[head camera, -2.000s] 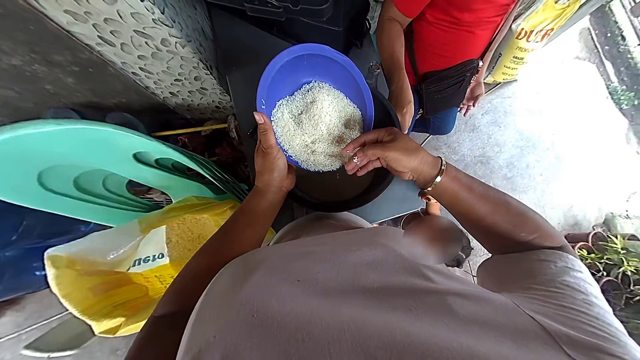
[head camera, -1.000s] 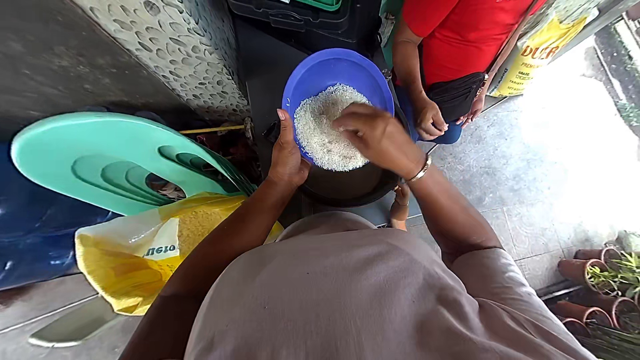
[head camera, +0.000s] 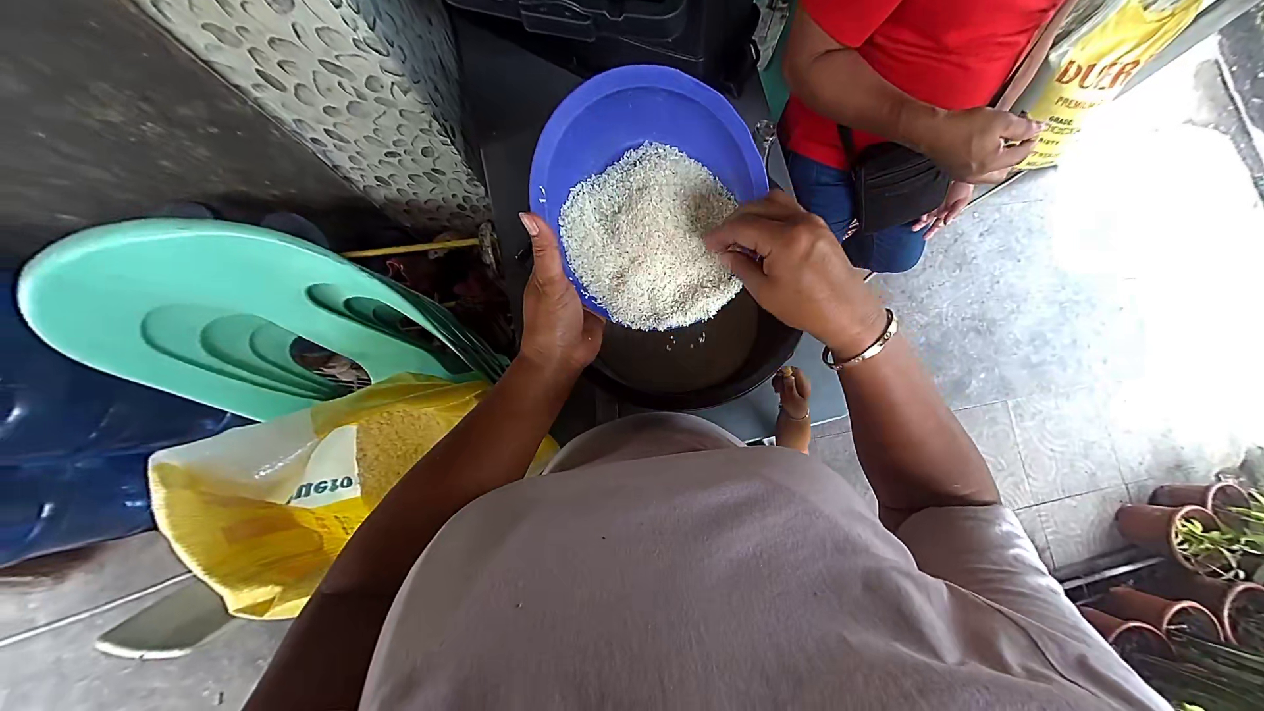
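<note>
A blue plastic basin (head camera: 632, 99) holds a heap of white rice grains (head camera: 647, 232). My left hand (head camera: 558, 301) grips the basin's left rim, thumb on the rim and the fingers hidden underneath. My right hand (head camera: 795, 262) is bent over the right side of the rice, its thumb and fingertips close together at the grains; whether it pinches any is not visible. Below the basin lies a wide dark pan (head camera: 681, 370), partly covered by it. A few grains show against the pan just under the basin's lower rim.
A person in a red shirt (head camera: 948, 59) stands at the upper right. A small child's hand (head camera: 793, 390) is by the grey table's edge (head camera: 829, 370). Green plastic chairs (head camera: 178, 306) and a yellow sack (head camera: 257, 533) are at left. Potted plants (head camera: 1175, 533) stand lower right.
My right hand has moved from over the middle of the rice to its right side. The other person's hand has risen away from the basin. My left hand stays on the rim.
</note>
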